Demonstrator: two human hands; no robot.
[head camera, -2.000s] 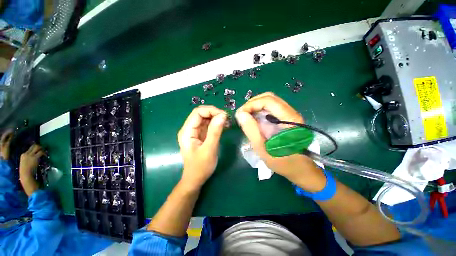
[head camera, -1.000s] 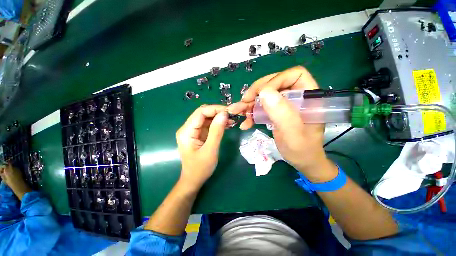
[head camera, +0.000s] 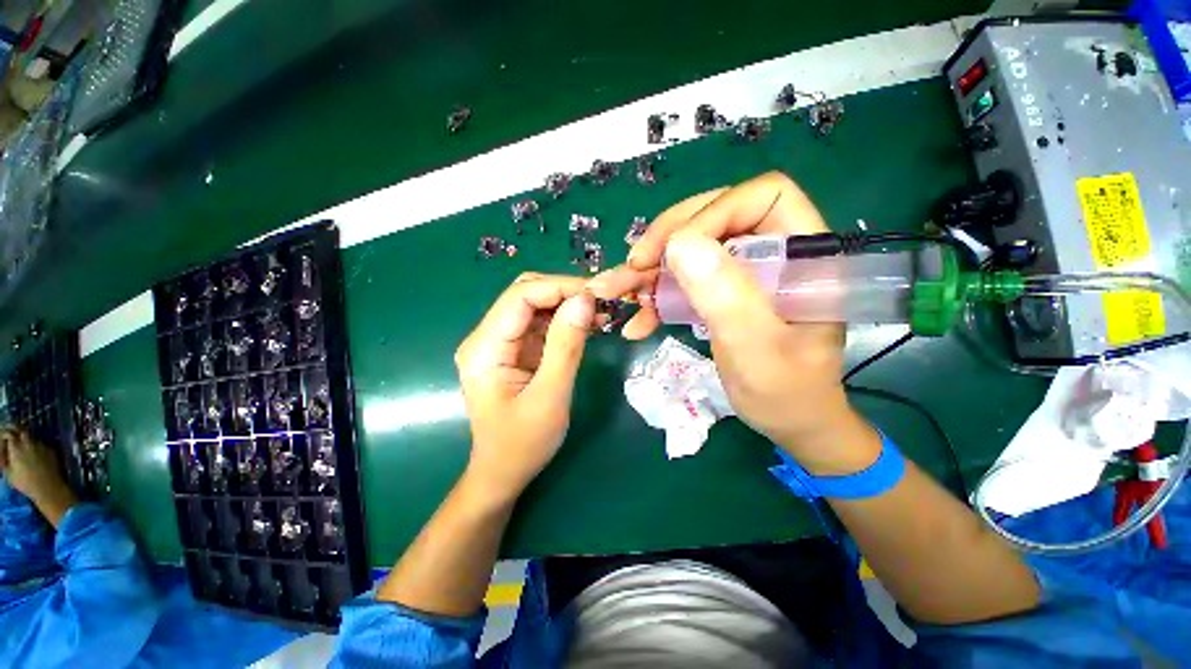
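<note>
My left hand (head camera: 523, 373) holds a small dark part (head camera: 611, 314) in its fingertips. My right hand (head camera: 758, 314) grips a clear dispensing syringe (head camera: 849, 288) with pinkish fluid, lying nearly level. Its front end meets the small part; the needle tip is mostly hidden by fingers. A green cap (head camera: 935, 290) at the rear joins a clear air hose (head camera: 1110, 282). A black stick with a cable (head camera: 829, 244) lies along the syringe's top. A crumpled white tissue (head camera: 677, 399) with pinkish stains lies below my hands.
A black parts tray (head camera: 342, 431), partly filled, is at left. Several loose parts (head camera: 584, 230) lie beyond my hands, some on the white rail (head camera: 431, 205). A grey dispenser box (head camera: 1058, 157), white cloth (head camera: 1058, 457) and red-handled tool (head camera: 1142, 503) are at right. Another person's hand (head camera: 33, 473) shows far left.
The syringe has swung from pointing back towards me to nearly level, its front now at the part in my left fingertips. The belt part at the top has shifted left.
</note>
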